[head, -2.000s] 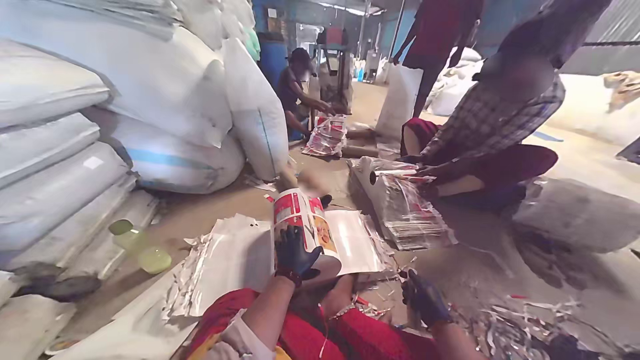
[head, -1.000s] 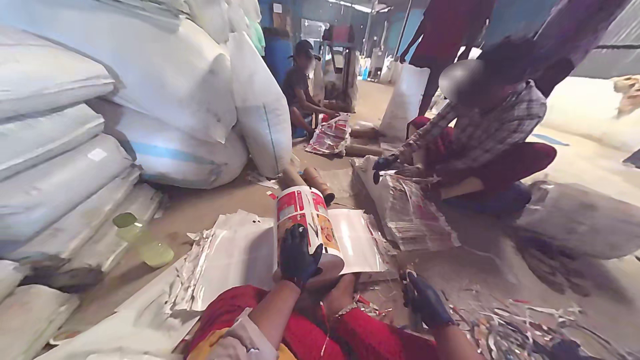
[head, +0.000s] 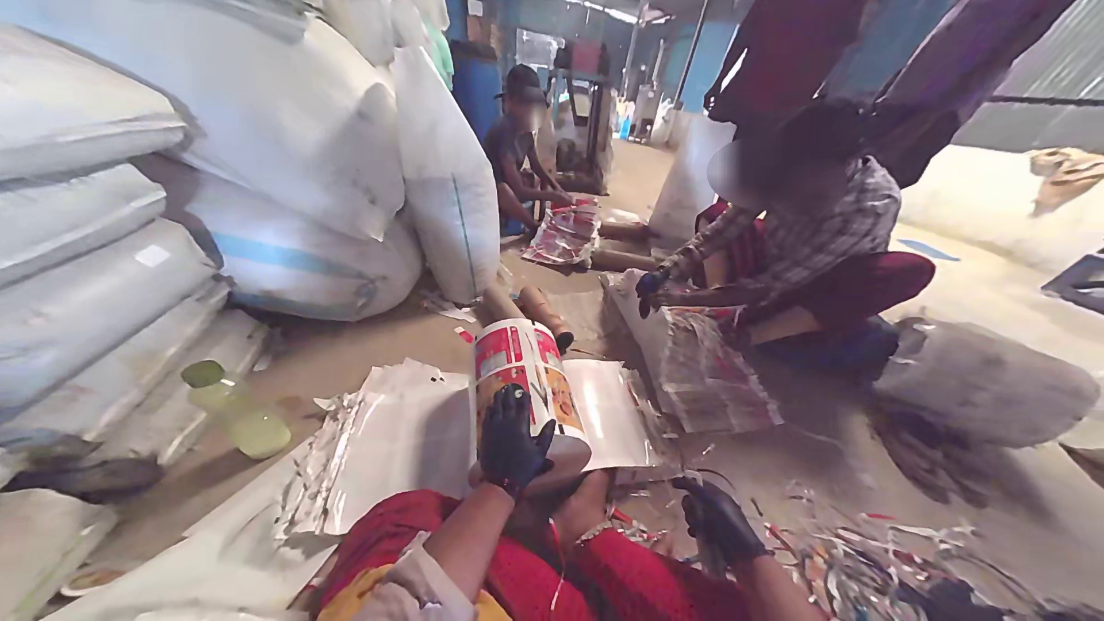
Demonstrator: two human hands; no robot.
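A thick roll of printed plastic film (head: 517, 354), red, white and orange, lies between my feet, with its end towards me. My left hand (head: 515, 440), in a dark glove, rests with fingers spread on top of the roll. Stacked film sheets, pale side up, lie to the left (head: 401, 440) and right (head: 612, 414) of it. My right hand (head: 716, 517), also gloved, is low at the right beside the sheets, its fingers bent; whether it holds something small cannot be made out.
Cut film strips (head: 862, 561) litter the floor at lower right. Cardboard cores (head: 543, 312) lie beyond the roll. A co-worker (head: 828, 207) sits at right by a film stack (head: 716, 371), another (head: 517, 155) farther back. White sacks (head: 302, 112) and a greenish bottle (head: 246, 418) are at left.
The co-worker at right has drawn their gloved hand back from over the film stack. My left hand stays on the roll, and my right hand has hardly moved.
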